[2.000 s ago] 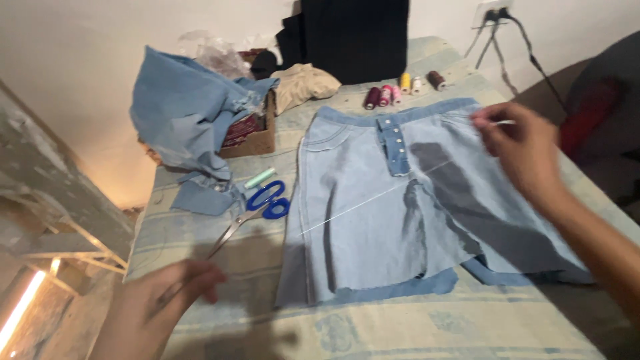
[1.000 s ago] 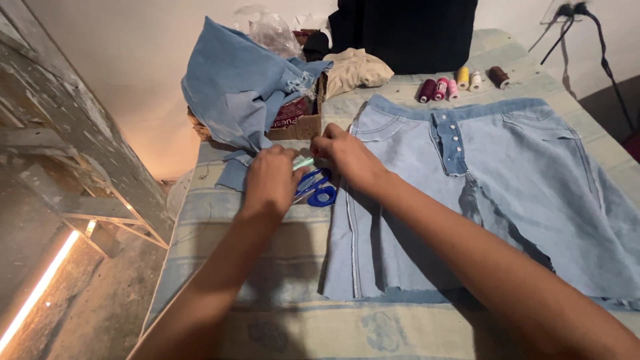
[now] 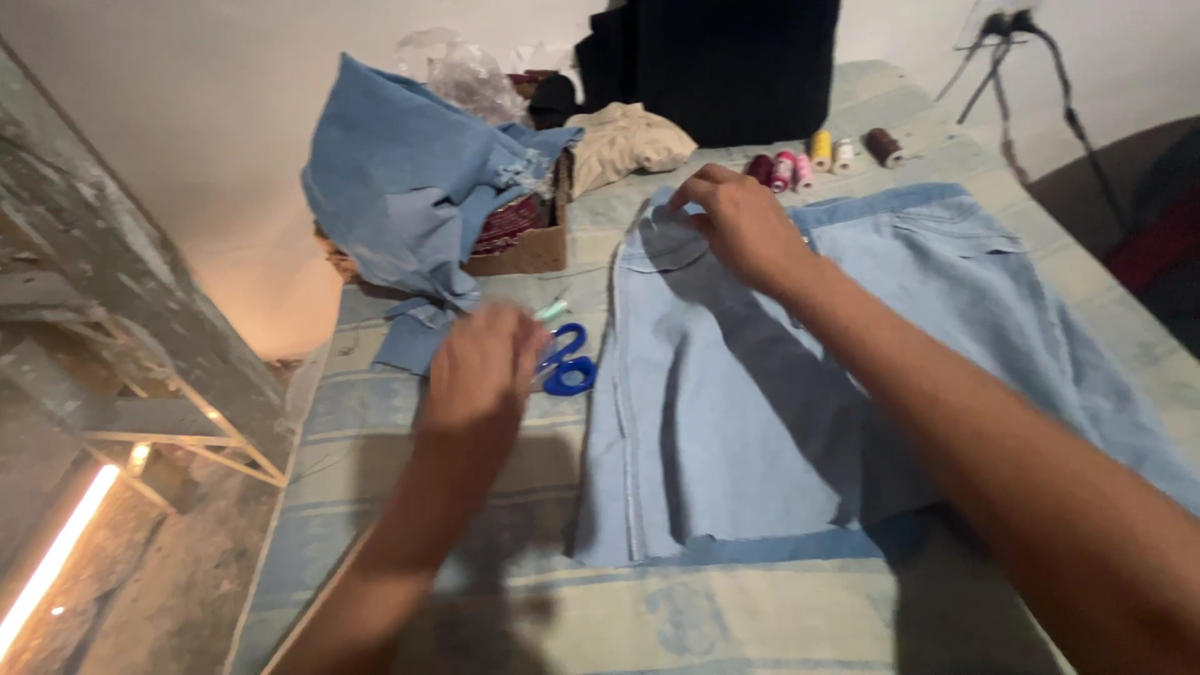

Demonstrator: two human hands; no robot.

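A light blue denim garment [image 3: 750,450] with a waistband lies on the cloth-covered table. My right hand [image 3: 736,220] is at its upper left corner, thumb and fingers pinching the waistband, which lifts a little there. Blurred, my left hand [image 3: 487,361] is left of the garment, beside blue-handled scissors [image 3: 570,361]; whether it holds anything cannot be told. A pale green thing [image 3: 551,311], perhaps a thread spool, lies just above the scissors. Their blades are hidden by my left hand.
Several thread spools [image 3: 821,150] stand behind the garment. Blue denim cloth [image 3: 403,178] hangs over a cardboard box [image 3: 539,248] at the back left, near beige cloth [image 3: 633,145] and a black panel [image 3: 736,70]. Plugs and cords [image 3: 1059,80] hang at the right wall.
My right hand has moved from near the scissors to the garment's waistband and taken hold of its corner. My left hand remains near the scissors.
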